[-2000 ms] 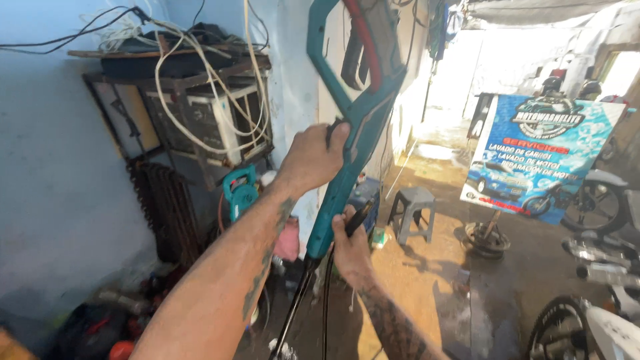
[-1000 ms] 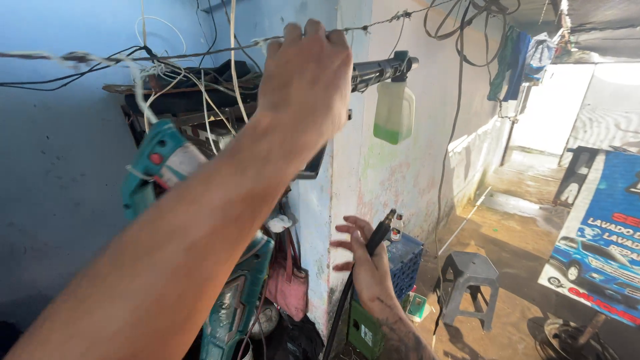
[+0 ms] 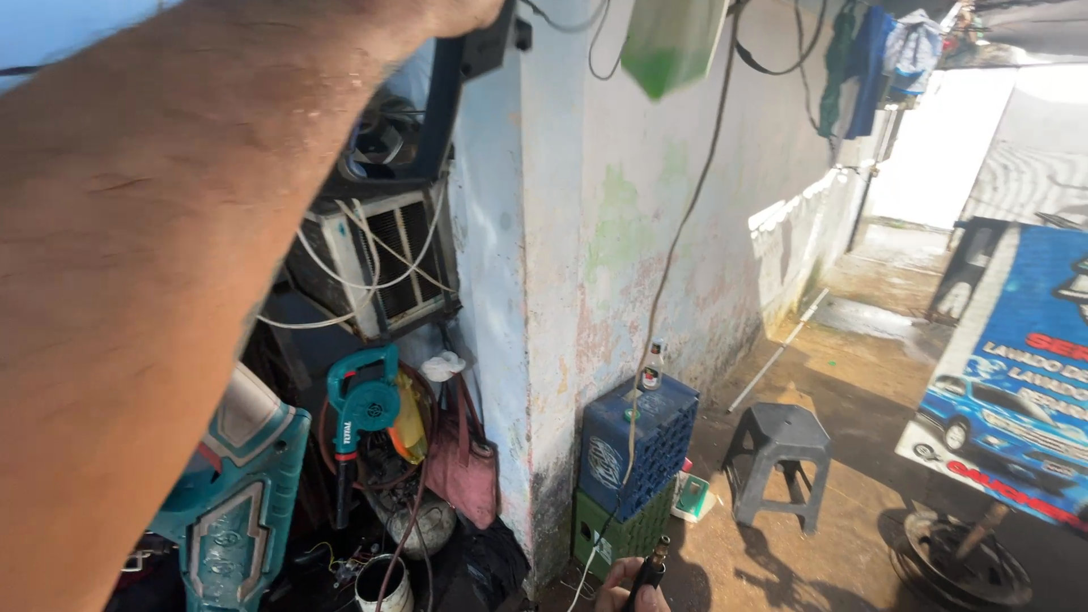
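Observation:
At the top edge, my left hand (image 3: 476, 13) is on a black spray gun (image 3: 446, 102), its fingers largely cut off by the frame. Right of it hangs a bottle with green liquid (image 3: 667, 47). My right hand (image 3: 629, 586) holds the end of a black hose (image 3: 653, 569) with a metal fitting pointing up, low in the view. Partly hidden behind my left forearm, a teal power tool (image 3: 238, 501) appears at lower left.
A teal blower (image 3: 365, 399) and pink bag (image 3: 463, 476) hang by the wall corner. Stacked blue (image 3: 637, 442) and green (image 3: 620, 527) crates, a glass bottle (image 3: 653, 365), a grey stool (image 3: 782, 467) and a sign (image 3: 1011, 374) stand to the right.
My left hand has let go of the teal power tool and moved to the black spray gun, which has risen with its bottle. My right hand now sits lower, with the hose end.

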